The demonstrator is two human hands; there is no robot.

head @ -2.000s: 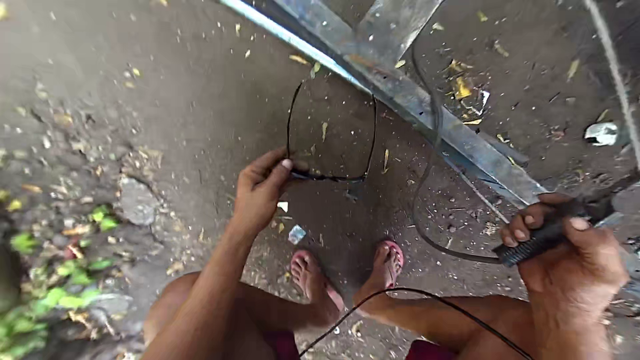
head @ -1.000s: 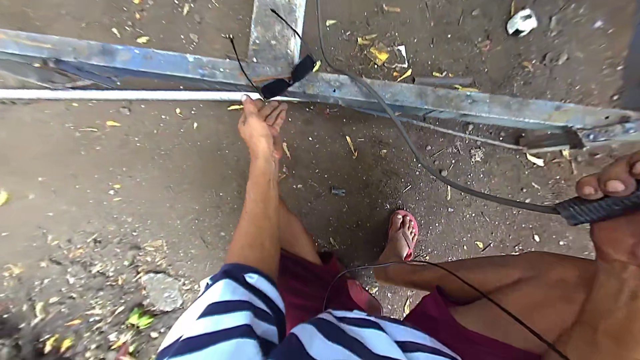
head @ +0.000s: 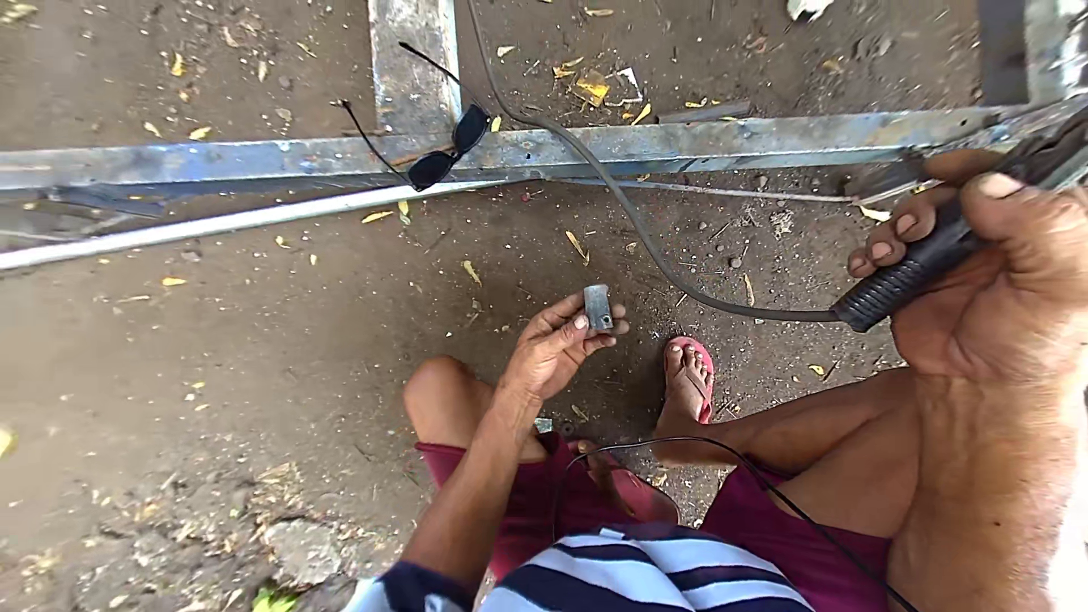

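Note:
My left hand point(head: 565, 340) pinches a small grey metal piece with a hole point(head: 597, 308) between thumb and fingers, above the ground and near my knees. At the right, close to the camera, my right hand point(head: 986, 263) is closed around the ribbed black handle point(head: 901, 285) of a tool that looks like a welding electrode holder. A thick grey cable point(head: 633, 217) runs from the handle's end up over the metal beam. Dark sunglasses point(head: 450, 151) rest with unfolded arms on the beam, up and left of my left hand.
A long painted metal beam point(head: 280, 161) crosses the view, joined by a crosspiece point(head: 415, 64) at the top. A pale rod point(head: 255, 219) lies below it at the left. A thin black cord point(head: 722, 444) hangs across my lap. My foot wears a red flip-flop point(head: 701, 374).
The sunglasses, held in my left hand at first, now lie on the beam, released. My left hand has drawn back from the beam and taken hold of the small metal piece.

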